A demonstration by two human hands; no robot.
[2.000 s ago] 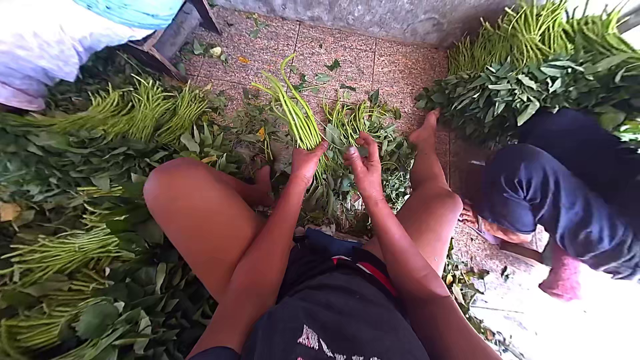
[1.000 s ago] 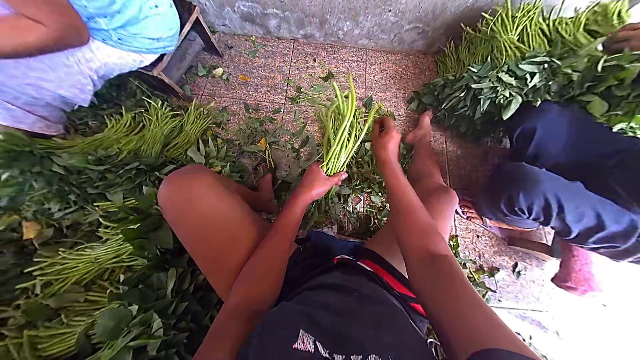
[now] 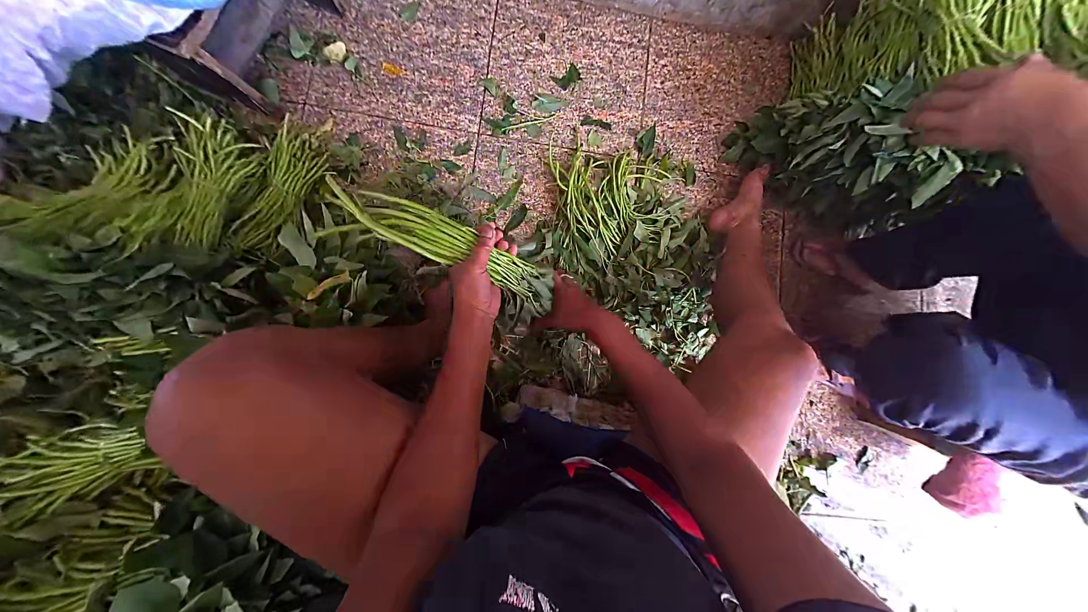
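My left hand (image 3: 478,276) is closed around a bundle of long green leafy-vegetable stems (image 3: 408,225). The bare stem ends point up and left, and the leafy end lies toward my right hand (image 3: 571,304). That hand is at the leaves of the bundle; whether its fingers grip them is unclear. Just beyond, between my legs, a loose heap of the same stems and leaves (image 3: 599,204) lies on the tiled floor.
Stacked bundles of stems and leaves (image 3: 204,187) cover the floor at left. Another pile (image 3: 875,136) stands at upper right, with a person's hand (image 3: 986,106) over it. A wooden stool (image 3: 212,64) is at upper left. Scattered leaves lie on the floor tiles (image 3: 561,51).
The bundle in my left hand has swung from upright to slanting left. My right hand has moved down from the stems to the leafy end. The other person's hand has reached over the right pile.
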